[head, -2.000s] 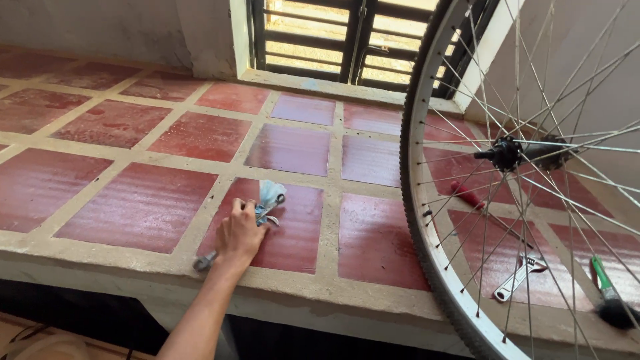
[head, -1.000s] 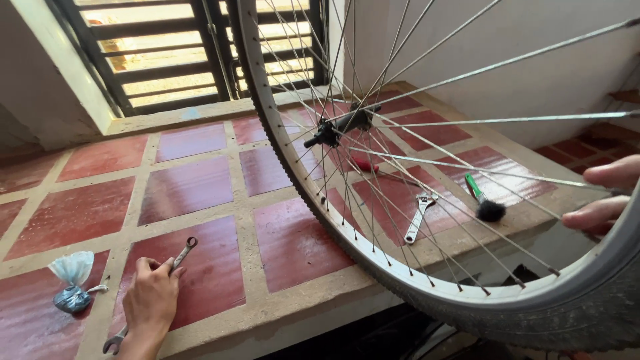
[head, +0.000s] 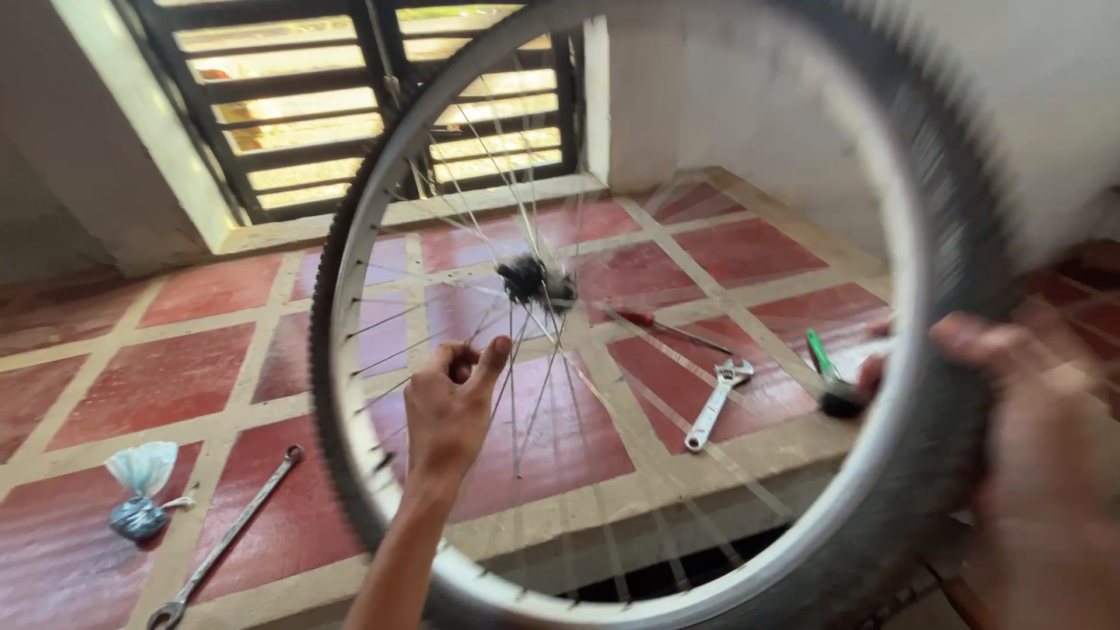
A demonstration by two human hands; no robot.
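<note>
A bicycle wheel with a knobby black tire (head: 949, 166) and a silver rim stands tilted in front of me, its right side blurred. My right hand (head: 1015, 376), also blurred, grips the tire and rim at the right. My left hand (head: 455, 394) is raised at the near-left spokes, below the black hub (head: 525, 280), fingers curled with the thumb up; whether it pinches a spoke cannot be told. A combination wrench (head: 232, 538) lies on the red tiles left of the wheel, near a small knotted plastic bag (head: 140, 499) with dark contents.
Beyond the spokes, an adjustable wrench (head: 719, 404), a red-handled screwdriver (head: 669, 331) and a green-handled brush (head: 827, 376) lie on the tiled ledge (head: 735, 468). A barred window (head: 289, 105) is behind. The ledge's front edge runs under the wheel.
The combination wrench, in my left hand a second ago, now lies on the tiles. That hand has moved right to the spokes. My right hand has come further into view on the wheel.
</note>
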